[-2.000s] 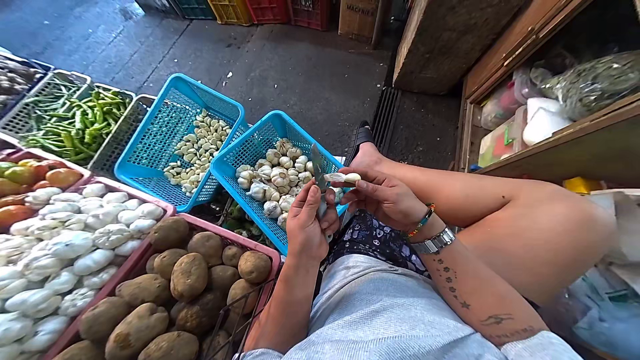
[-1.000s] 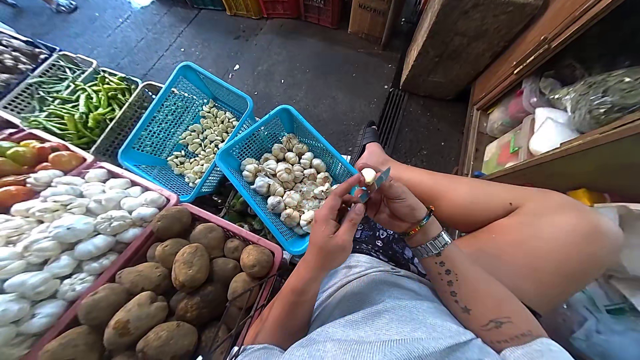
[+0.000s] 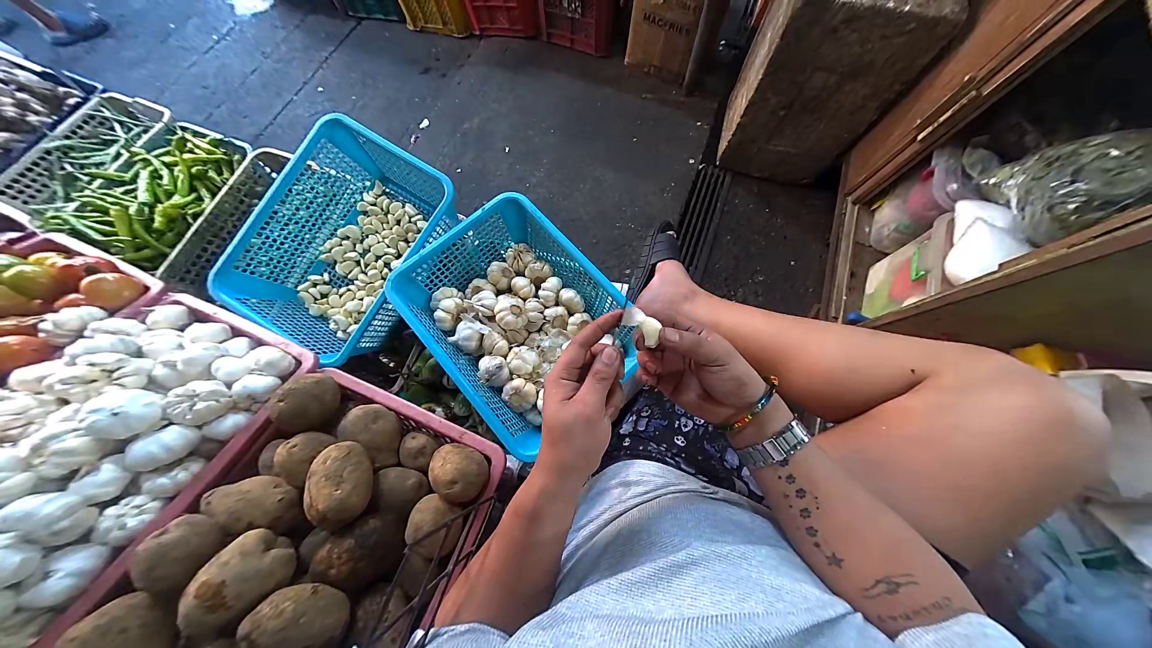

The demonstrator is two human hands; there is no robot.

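My left hand (image 3: 587,378) is raised over the near edge of a blue plastic basket (image 3: 430,310), its thumb and index finger closed at a thin pale piece of garlic skin (image 3: 633,316). Just right of it, my right hand (image 3: 697,367) pinches a peeled garlic clove (image 3: 650,332) between thumb and fingers. The skin and clove touch or overlap. No knife can be made out clearly; the left fingers may hide it. Whole garlic bulbs (image 3: 510,312) lie in the near blue basket. Loose peeled cloves (image 3: 373,243) lie in a second blue basket (image 3: 261,247) beyond it.
Left of me stand crates of potatoes (image 3: 337,484), white garlic bulbs (image 3: 121,412), tomatoes (image 3: 112,290) and green chili peppers (image 3: 144,193). My bent leg (image 3: 900,387) lies at right, below a wooden shelf (image 3: 1017,265) with bagged goods. A floor grate (image 3: 702,211) runs beyond my foot.
The knife blade seen between my hands in both earlier frames no longer shows clearly. The clove has come away from its loose skin, and my hands remain close together.
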